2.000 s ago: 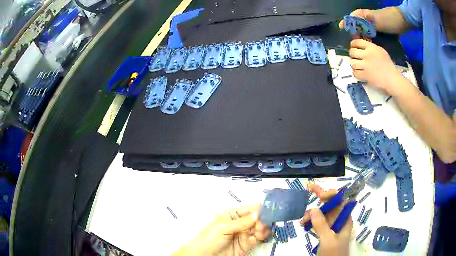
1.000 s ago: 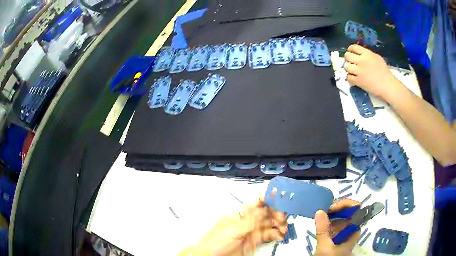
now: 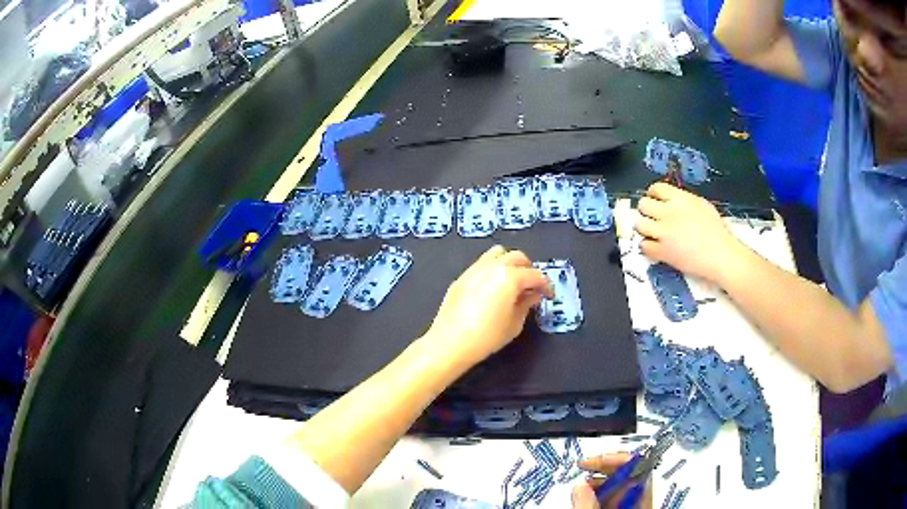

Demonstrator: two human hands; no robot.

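My left hand (image 3: 489, 303) reaches over the black foam sheet (image 3: 438, 348) and its fingers hold the left edge of a blue-grey housing (image 3: 561, 296), which lies at the sheet's right side. My right hand (image 3: 609, 481), cut off by the bottom edge, holds blue-handled side cutters (image 3: 636, 469) over the white top. A row of housings (image 3: 433, 212) lies along the sheet's far edge. Three more housings (image 3: 329, 285) lie in front of that row at the left.
Untrimmed housings (image 3: 711, 383) lie piled at the right. Gate stubs (image 3: 537, 475) are scattered on the white table. A co-worker's hand (image 3: 679, 229) is near another housing (image 3: 677, 160) at the right. A small blue bin (image 3: 237, 239) stands left of the stack.
My left hand has moved from above the white top onto the foam sheet with a housing. My right hand with the cutters is lower in view. The view has tilted up.
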